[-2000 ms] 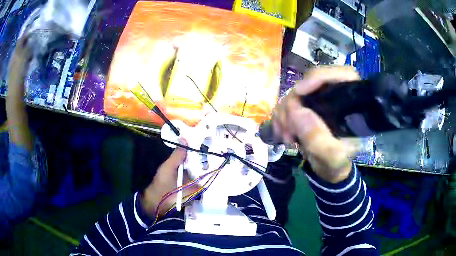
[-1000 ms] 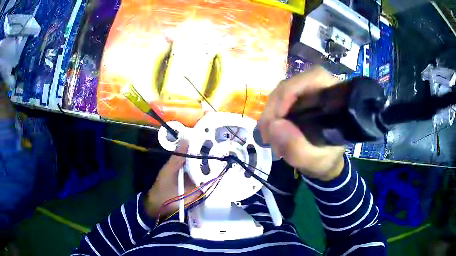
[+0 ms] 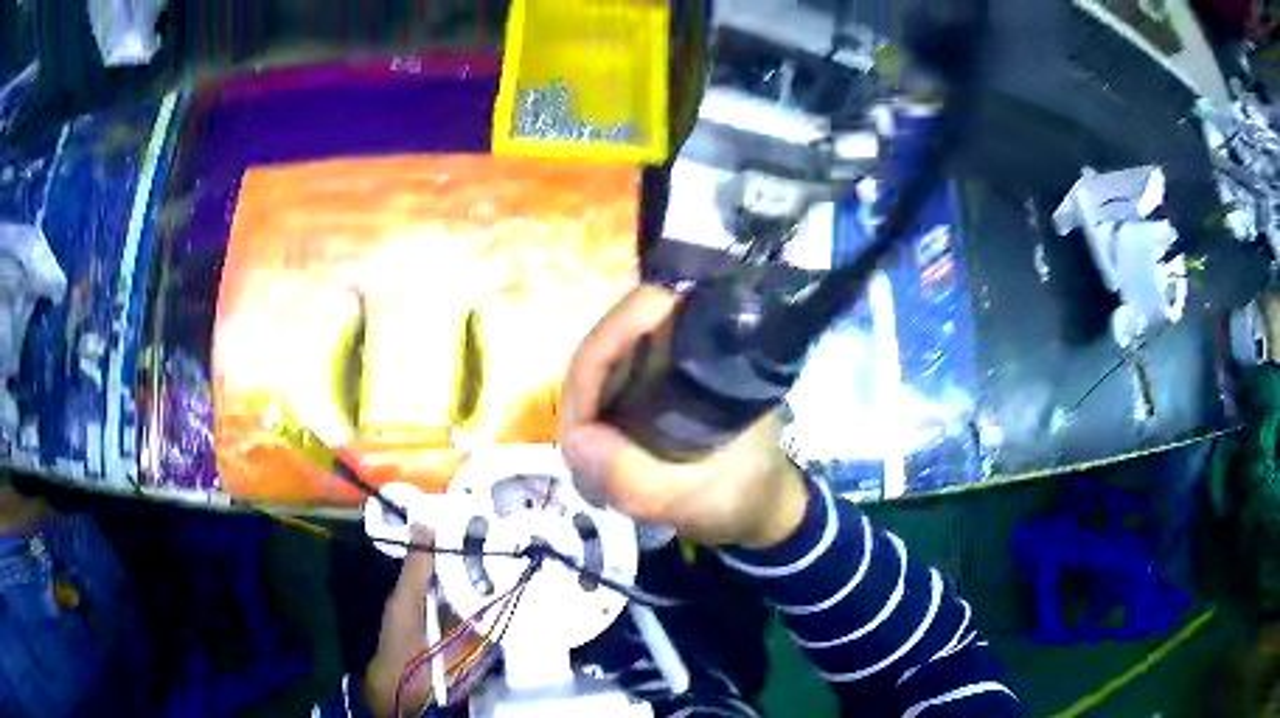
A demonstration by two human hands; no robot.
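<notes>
A white plastic housing (image 3: 595,617) with a round slotted disc, thin legs and a flat foot is at the bench edge, its foot cut off by the lower rim. Thin coloured wires (image 3: 456,649) and black leads come from its centre; a sleeved cable (image 3: 368,487) with a yellow end sticks out at its left lobe. My left hand (image 3: 404,617) holds the housing from the left, fingers partly hidden behind it. My right hand (image 3: 688,484) grips a black electric screwdriver (image 3: 702,386) above the housing's upper right. The screwdriver's tip is hidden.
An orange wrapped pad (image 3: 414,211) with two dark slots lies behind the housing. A yellow tray (image 3: 654,84) of tiny silver screws stands behind it. A silver-white box (image 3: 702,197) is right of the tray. White legged parts (image 3: 1123,246) lie at the right. A person's blue clothing (image 3: 42,603) shows at lower left.
The view has shifted, so the whole yellow tray shows and the housing sits lower and further left. My right hand with the screwdriver is now nearer above the housing's right side.
</notes>
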